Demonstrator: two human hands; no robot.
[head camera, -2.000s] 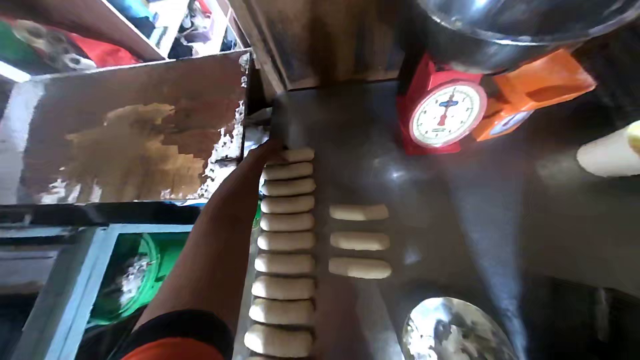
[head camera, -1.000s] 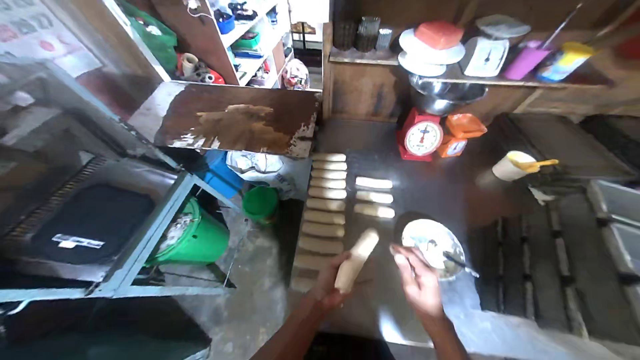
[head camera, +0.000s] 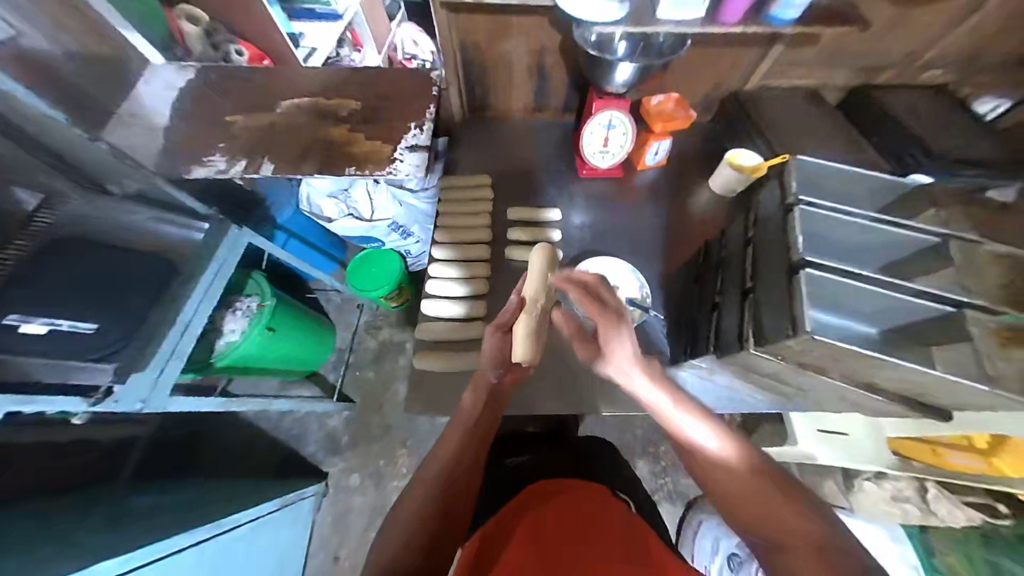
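A long roll of dough (head camera: 533, 312) lies in my left hand (head camera: 502, 340), held upright from below over the dark table. My right hand (head camera: 596, 320) is just right of the roll, fingers spread and slightly blurred; whether a fingertip touches the dough I cannot tell. Several dough rolls form a column (head camera: 458, 286) along the table's left edge. Beside it lie three shorter dough pieces (head camera: 534, 234), the lowest partly hidden by the held roll. A white bowl (head camera: 616, 276) with a dark-handled utensil (head camera: 644, 307) stands behind my right hand.
A red dial scale (head camera: 606, 138) carrying a metal bowl (head camera: 628, 60) and a small orange scale (head camera: 654, 150) stand at the back. Metal loaf pans (head camera: 872, 240) and a cup with a yellow utensil (head camera: 734, 172) are at right. A green lidded bucket (head camera: 378, 276) stands left of the table.
Two seconds ago an arm reached along the dough column; since one second ago both hands are in front, the left holding a roll. The roll now stands more upright. The view has shifted strongly.
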